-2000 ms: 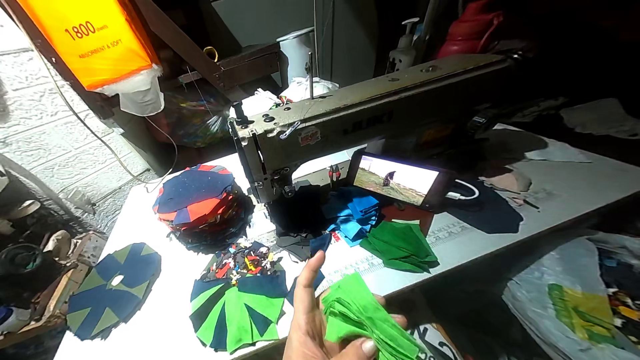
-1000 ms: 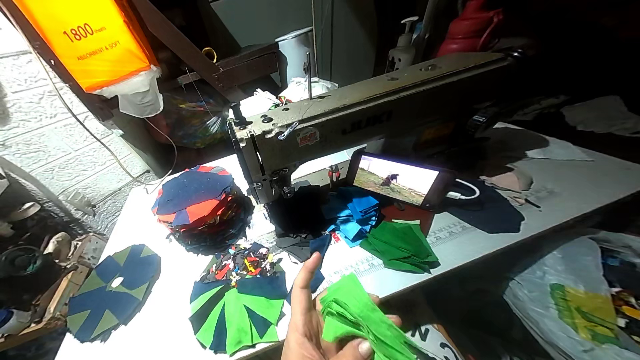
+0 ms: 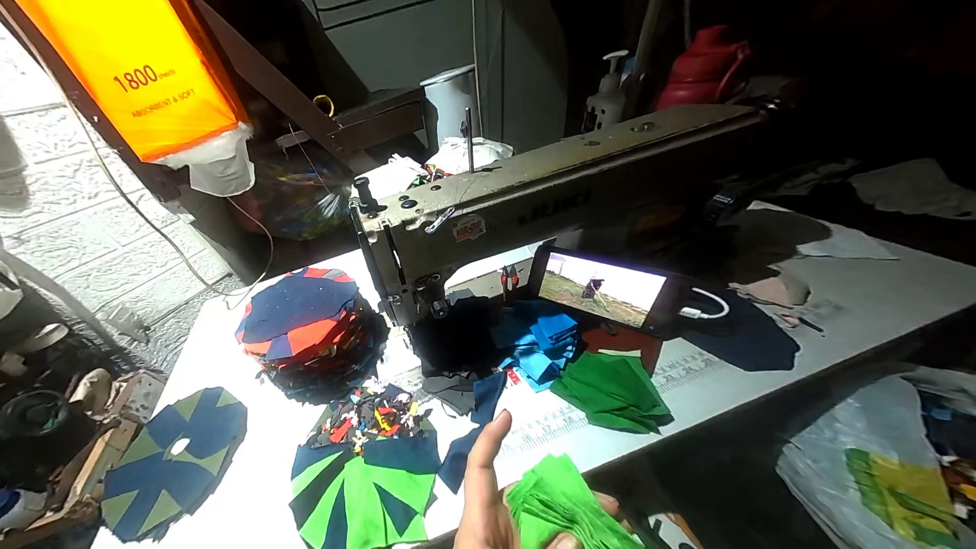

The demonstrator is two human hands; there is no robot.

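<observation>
At the bottom centre my left hand (image 3: 488,496) is closed around a bundle of bright green cloth pieces (image 3: 560,503), one digit pointing up beside it. My right hand cannot be made out. Left of the hand, a round patchwork of lime green and navy cloth (image 3: 362,488) lies on the table, small colourful scraps (image 3: 377,419) at its upper edge. Darker green cloth pieces (image 3: 614,393) and blue pieces (image 3: 537,343) lie beyond the hand, near the head of a Juki sewing machine (image 3: 465,221).
A stack of round patchworks (image 3: 305,328) stands left of the machine; another patchwork (image 3: 183,457) lies at the table's left edge. A phone (image 3: 602,290) with a white cable leans under the machine arm. Past the table's front edge, a plastic bag (image 3: 846,457) holds cloth.
The bright green bundle has shifted slightly within my left hand's hold. The things on the table have stayed in place.
</observation>
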